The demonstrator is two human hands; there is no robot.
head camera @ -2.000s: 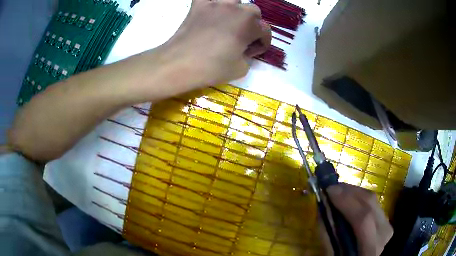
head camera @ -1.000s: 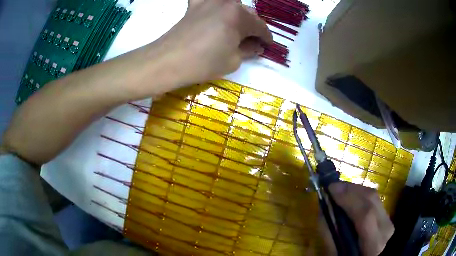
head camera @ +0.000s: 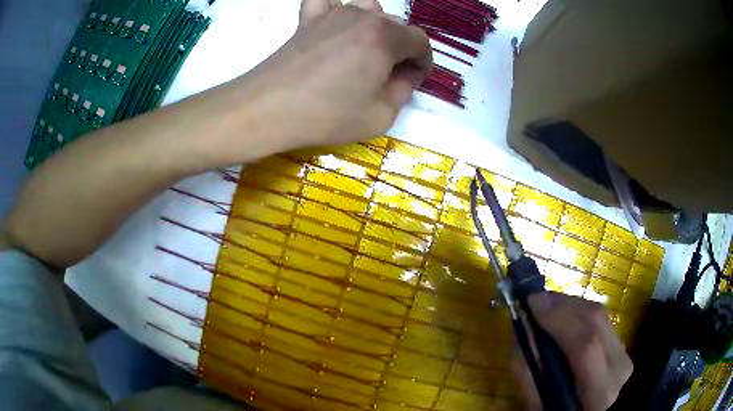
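Note:
My left hand (head camera: 362, 68) is at the top centre, over the left end of the dark red lead wires (head camera: 452, 20). Its thumb and fingers are bent close together at the lower wire bundle; whether they pinch a wire is hidden. My right hand (head camera: 580, 345) holds the soldering iron (head camera: 526, 277) like a pen, with the thin solder feed tube (head camera: 482, 229) beside it. The iron's tip is over the top edge of the amber circuit panel (head camera: 321, 277); contact cannot be told. Rows of soldered leads (head camera: 183, 255) cross the panel's left cells and stick out past its left edge.
A fanned stack of green circuit boards (head camera: 104, 72) stands at the upper left. A large brown cardboard box (head camera: 635, 96) fills the upper right, with a round roll (head camera: 673, 225) at its lower edge. Black cables and a black device (head camera: 663, 341) are at the right. My left forearm crosses above the panel.
Over the last second, my left hand has shifted slightly at the red wires, its fingertips drawing back a little to the left. The right hand and the iron have stayed almost still.

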